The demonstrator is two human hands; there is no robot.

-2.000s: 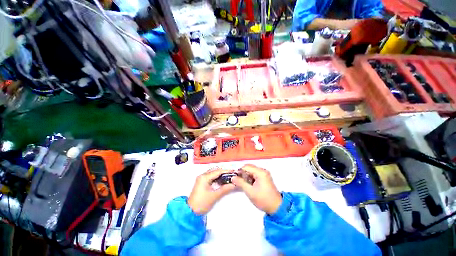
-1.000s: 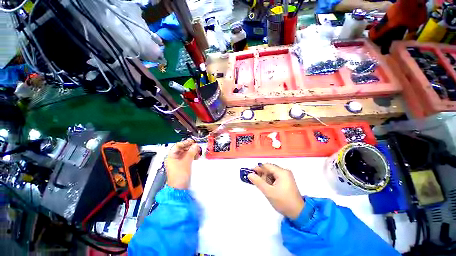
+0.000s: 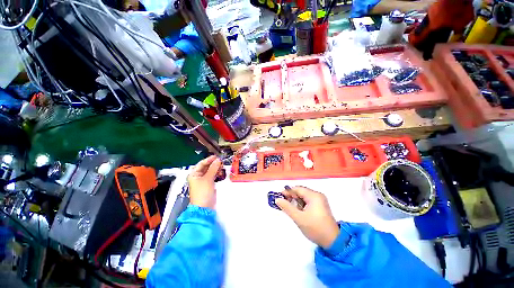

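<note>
My right hand (image 3: pixel 310 214) holds a small dark squarish unit (image 3: pixel 275 199) by its edge above the white mat; a dark part also shows between its fingers, too small to name. My left hand (image 3: pixel 204 183) is at the left end of the long parts tray, fingertips at another small dark unit (image 3: pixel 221 174). The fingers partly cover that unit, and I cannot tell whether they grip it.
The long red parts tray (image 3: pixel 332 174) lies behind my hands. A round tin (image 3: pixel 375 197) stands right, beside a blue base (image 3: pixel 437 216). An orange multimeter (image 3: pixel 147 194) and grey screwdriver (image 3: pixel 174 211) are left. A pen holder (image 3: pixel 239 125) and wooden ledge (image 3: pixel 360 127) are behind.
Two seconds ago both hands were together on a dark unit. They have parted: my left hand moved left to the other dark unit, and my right kept a unit. The view has shifted.
</note>
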